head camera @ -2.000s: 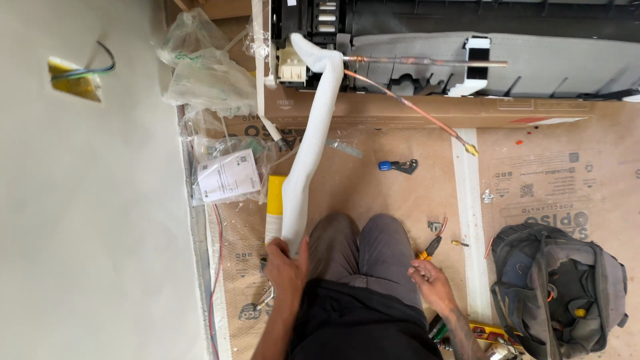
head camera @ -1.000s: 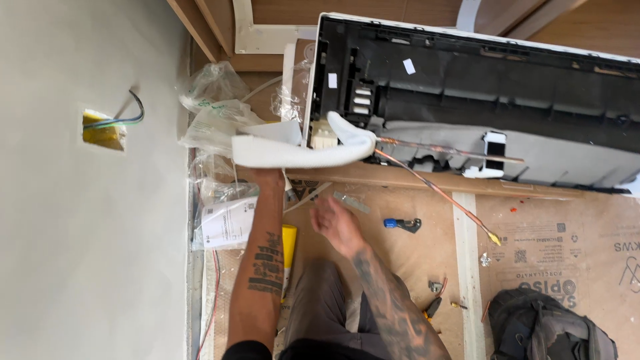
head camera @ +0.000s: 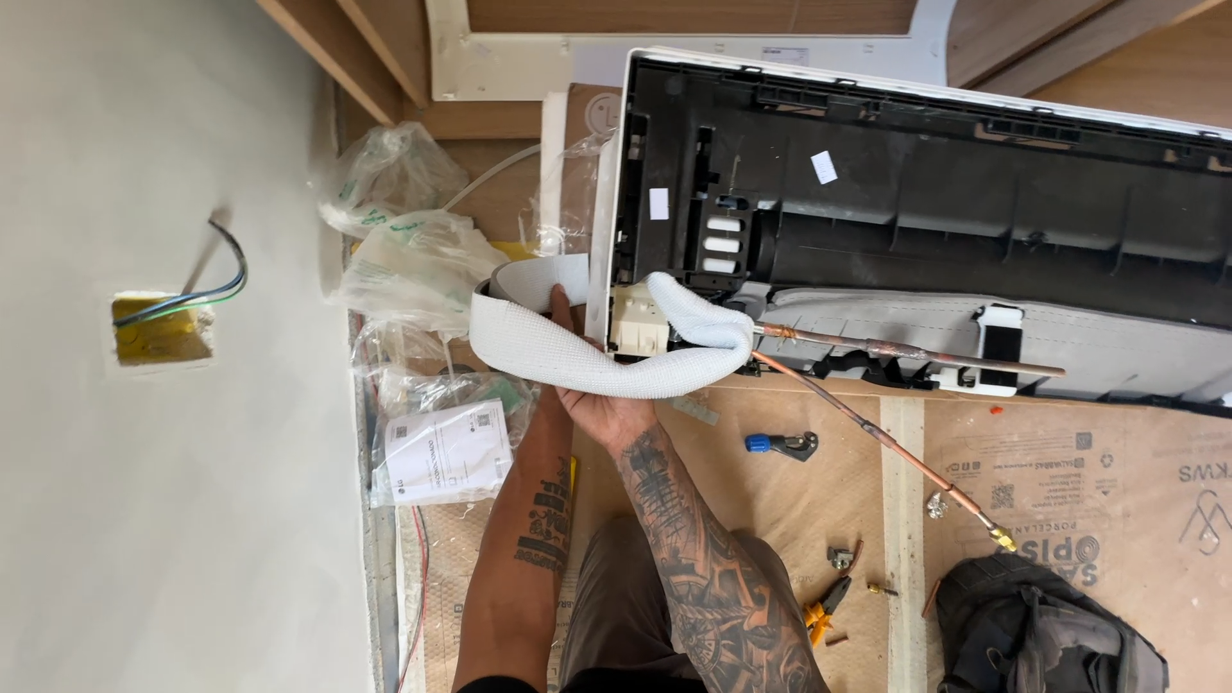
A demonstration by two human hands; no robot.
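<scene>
A white foam insulation sleeve (head camera: 616,375) curves leftward from the back of an air conditioner indoor unit (head camera: 895,212), with its loose end bent back toward the unit's left edge. My left hand (head camera: 563,322) is at the inside of this bend, partly hidden behind the sleeve; its grip cannot be made out. Under the sleeve, my right hand (head camera: 608,416) holds its lower side, fingers hidden. Two copper pipes come out of the sleeve's right end: a straight one (head camera: 924,352) along the unit, and a thinner one (head camera: 871,428) slanting down to a brass flare nut (head camera: 1002,537).
Beside the wall at left lie clear plastic bags (head camera: 419,265) and a printed leaflet (head camera: 448,452). A blue-knobbed tube cutter (head camera: 784,444), orange-handled pliers (head camera: 823,611) and a black backpack (head camera: 1049,630) are on the covered floor. Wires stick out of a yellow wall box (head camera: 164,327).
The sleeve hung down toward my lap two seconds ago; now it bends left and back. My right hand has moved from beside my leg up to the sleeve. The view has shifted.
</scene>
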